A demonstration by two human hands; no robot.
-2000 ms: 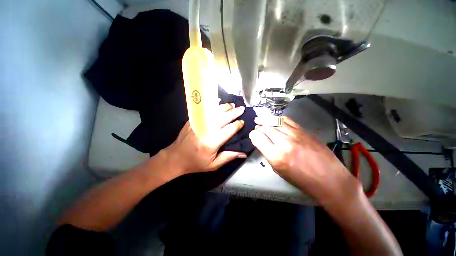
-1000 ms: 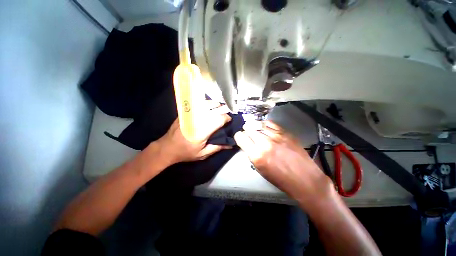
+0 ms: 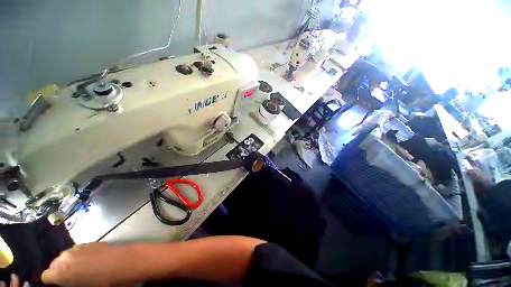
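The black garment piece point(image 3: 36, 244) lies at the lower left, beside the presser foot area point(image 3: 56, 208) of the cream-white sewing machine point(image 3: 140, 106). My right hand point(image 3: 75, 266) is over the cloth's near edge, its fingers turned down and blurred, so its grip is unclear. Only fingertips of my left hand point(image 3: 15, 282) show at the bottom left corner. A black tape point(image 3: 185, 169) runs across the bed from the foot area to a dark reel point(image 3: 256, 164) at the table's edge. The yellow lamp point(image 3: 4, 253) is cut off at the left.
Scissors point(image 3: 196, 193) with one red and one black handle lie on the table below the tape. Thread spools point(image 3: 270, 107) stand beyond the machine head. Another machine point(image 3: 311, 50) is behind. A blue crate point(image 3: 392, 185) with cloth stands at right; a dark-clothed person point(image 3: 498, 207) is partly visible.
The view has swung to the right, so machine, cloth and hands now appear farther left. My left hand is nearly out of view. My right hand is now at the cloth, away from the foot.
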